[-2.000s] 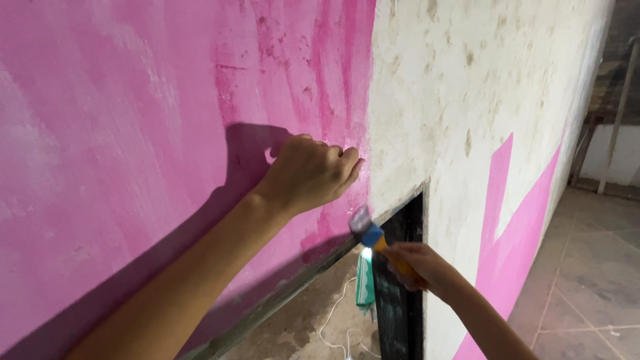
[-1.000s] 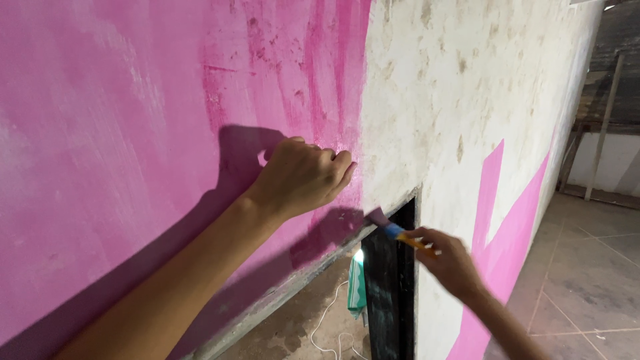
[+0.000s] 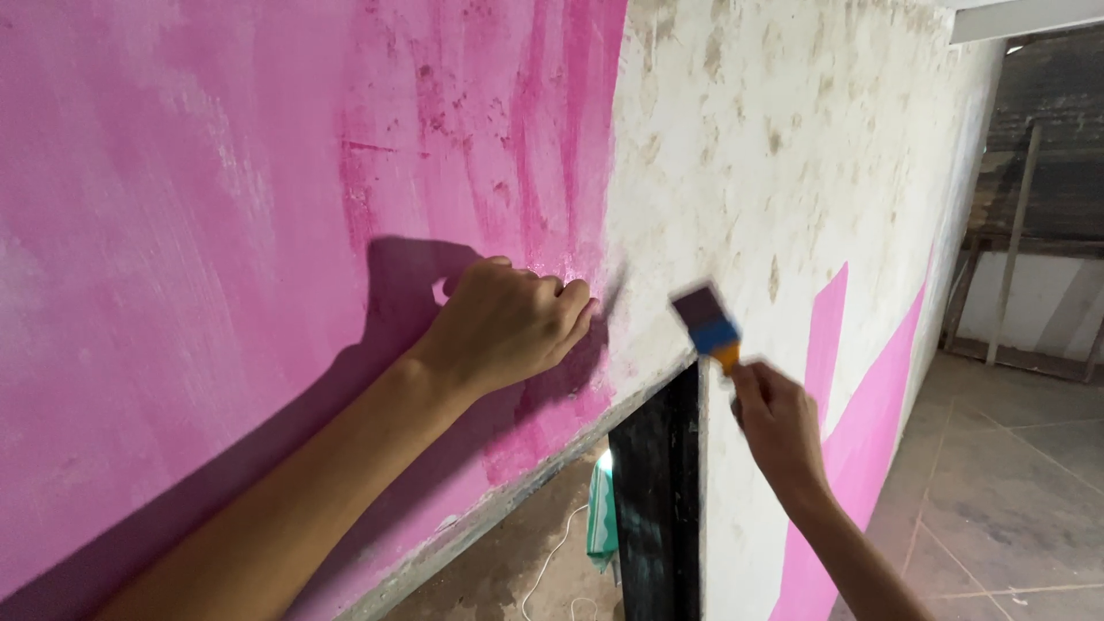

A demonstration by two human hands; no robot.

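Observation:
My right hand [image 3: 776,423] grips a paintbrush [image 3: 714,332] by its orange handle; it has a blue band and dark bristles, slightly blurred, pointing up and left in front of the white part of the wall. My left hand [image 3: 517,323] is curled against the pink painted wall [image 3: 259,190], close to the line where pink meets stained white wall [image 3: 759,138]. Its fingertips are hidden, so whether it holds anything does not show. The brush is right of my left hand, above the top corner of an opening with a black frame [image 3: 660,500].
Through the opening a green and white cloth [image 3: 601,517] and a white cord [image 3: 552,552] show. Pink angled shapes [image 3: 871,388] mark the wall farther right. A tiled floor [image 3: 1018,466] runs beside it, with a wooden post [image 3: 1016,241] leaning at the back.
The paintbrush in my right hand has moved off the wall edge at the opening's corner, up and to the right. My left hand remains against the pink wall.

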